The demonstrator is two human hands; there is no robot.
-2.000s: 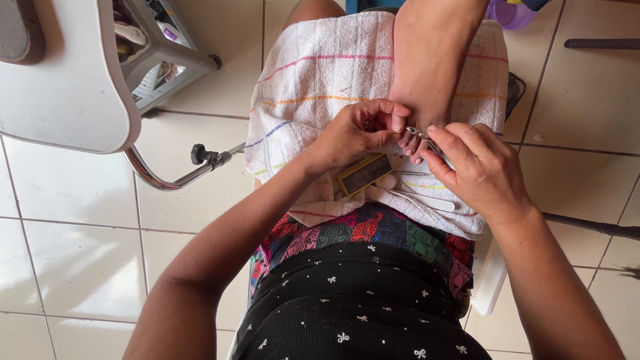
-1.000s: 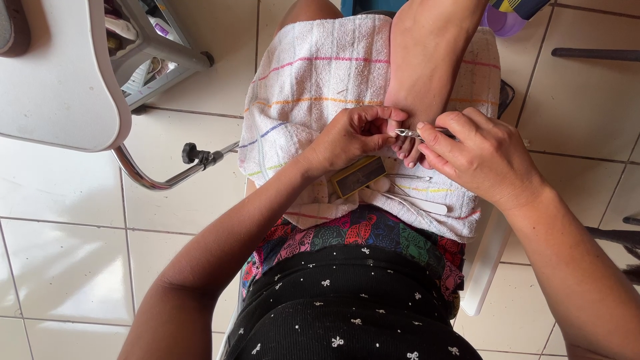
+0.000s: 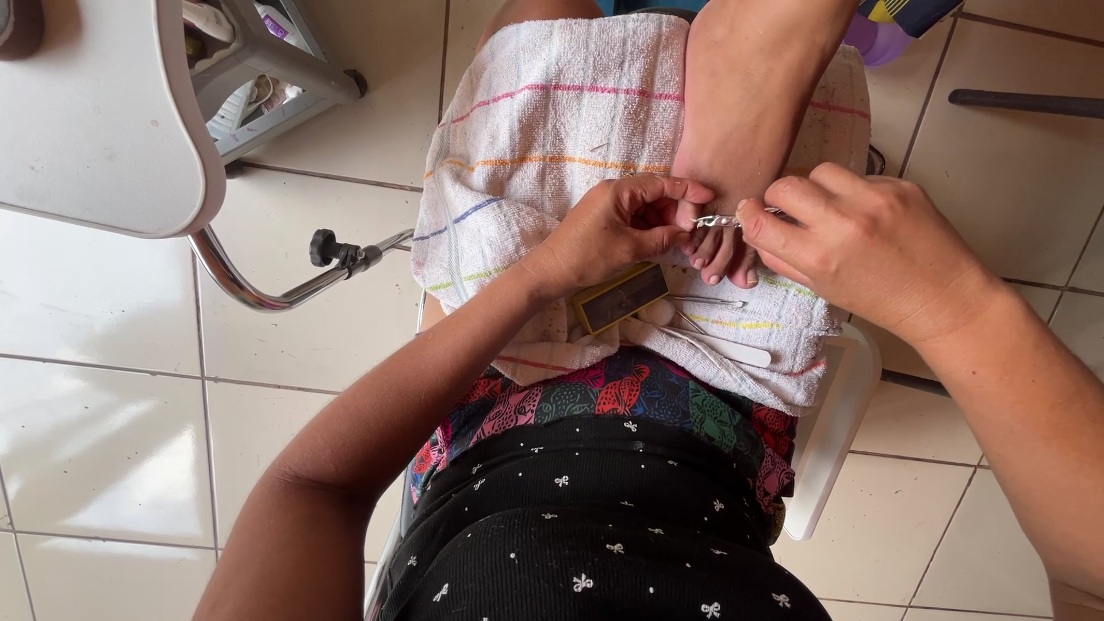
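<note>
Another person's bare foot (image 3: 742, 103) rests on a striped white towel (image 3: 552, 121) over my lap. My left hand (image 3: 634, 220) pinches the big toe (image 3: 687, 216) between thumb and fingers. In my right hand (image 3: 849, 237) are metal cuticle nippers (image 3: 718, 222), their jaws at the big toe's nail; the handles are mostly hidden by my fingers. Below the toes lie a black buffer block with yellow edges (image 3: 621, 297), a white cotton ball (image 3: 657, 312), a thin metal tool (image 3: 709, 301) and a white nail file (image 3: 733, 348).
At upper left is a white padded rest (image 3: 95, 112) on a chrome arm with a black knob (image 3: 324, 247). Behind it stands a grey plastic trolley (image 3: 276, 60) holding bottles. A purple container (image 3: 875, 41) and a dark bar (image 3: 1026, 103) are at upper right, over the tiled floor (image 3: 285, 448).
My right hand and the nippers have shifted slightly at the big toe. My left hand stays on the toe throughout.
</note>
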